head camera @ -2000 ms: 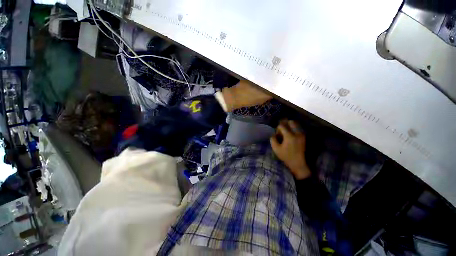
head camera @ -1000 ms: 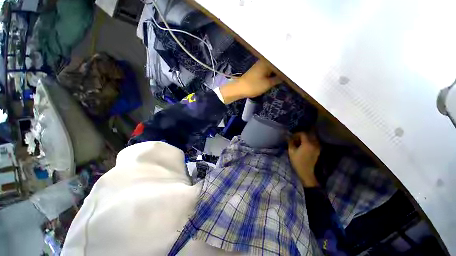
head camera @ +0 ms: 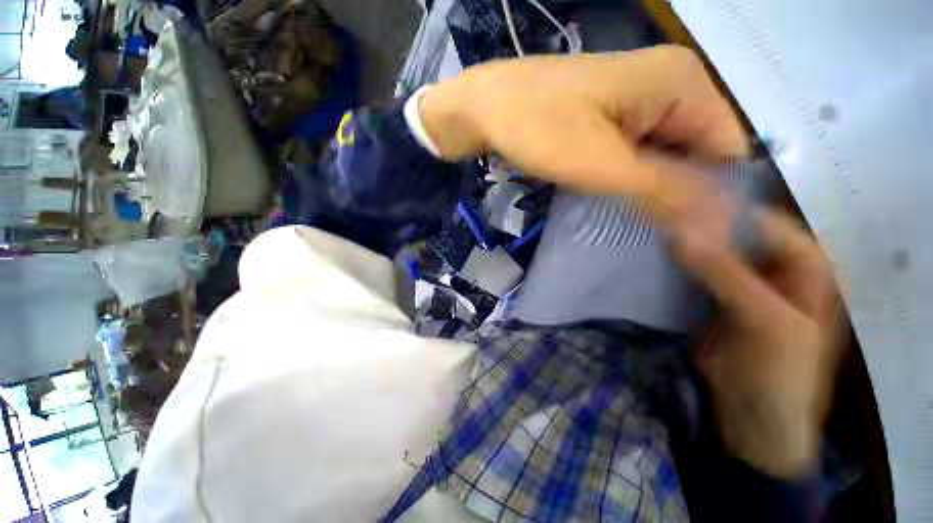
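A grey, fine-ribbed band (head camera: pixel 604 271) with a dark lower edge lies over the plaid cloth (head camera: pixel 573 414) on my lap. My left hand (head camera: pixel 593 123), with a white cuff, reaches across the band's upper part, its fingers bent down at the band's upper right end. My right hand (head camera: pixel 772 327) is raised at the right, its fingers close to my left fingertips at that end. Both sets of fingers overlap and are blurred. The left fingers appear to pinch the band; the right hand's hold is not clear.
The white machine table (head camera: pixel 870 153) curves along the right side, its edge just beyond my hands. Pale cables (head camera: pixel 552 26) hang at the top. Scraps and dark cloth pieces (head camera: pixel 491 271) lie below on the left. A grey-green padded object (head camera: pixel 220 133) stands farther left.
Both hands have come up from the table's underside and closer together, larger in view. The grey band is lifted and spread out more. The view has turned towards the left and the lap.
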